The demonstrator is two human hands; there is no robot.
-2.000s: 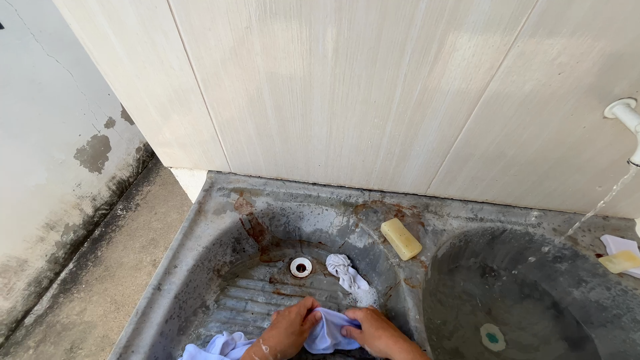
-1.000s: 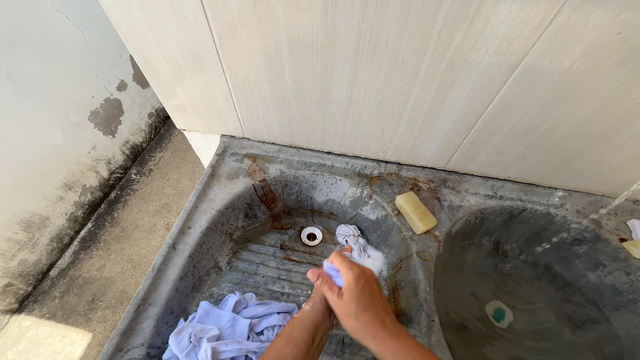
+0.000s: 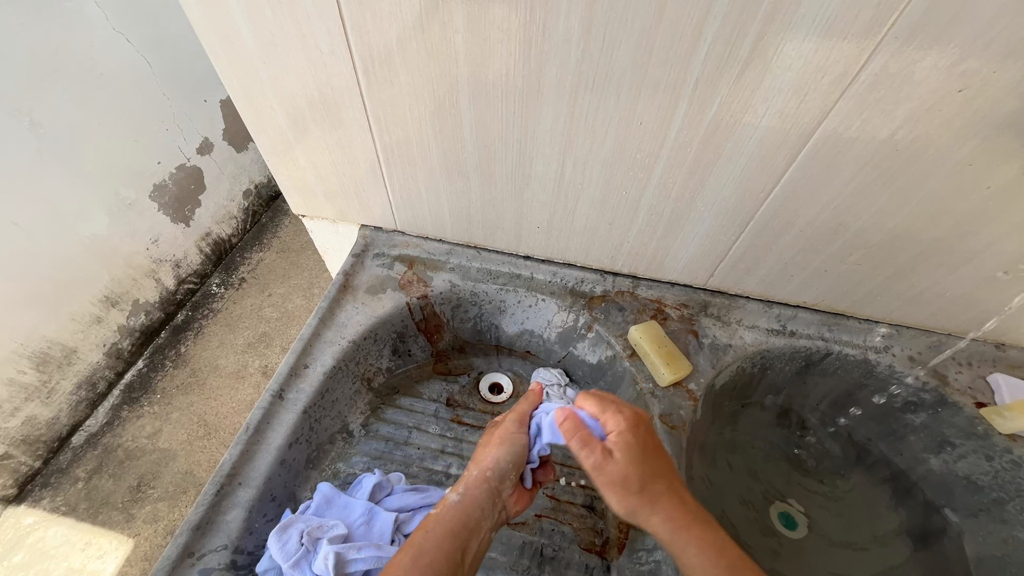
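Observation:
My left hand (image 3: 504,460) and my right hand (image 3: 624,456) both grip a bunched wet lavender cloth (image 3: 548,428) above the ribbed floor of the left basin of a concrete laundry sink (image 3: 392,424). Just beyond my fingers is a crumpled whitish cloth (image 3: 552,378); whether it touches the held one I cannot tell. At the basin's near left lies a heap of lavender cloth (image 3: 344,520). A yellow bar of soap (image 3: 660,354) rests on the ledge between the two basins.
A white drain (image 3: 496,388) is set in the left basin. Water falls in a stream (image 3: 972,340) into the right basin (image 3: 800,448), which holds water over a drain with a green centre. Another yellowish piece (image 3: 1004,416) lies at the right edge. A panelled wall (image 3: 600,144) stands behind.
My hands were close together around the cloth a second ago; now they are a little apart with more of it showing between them.

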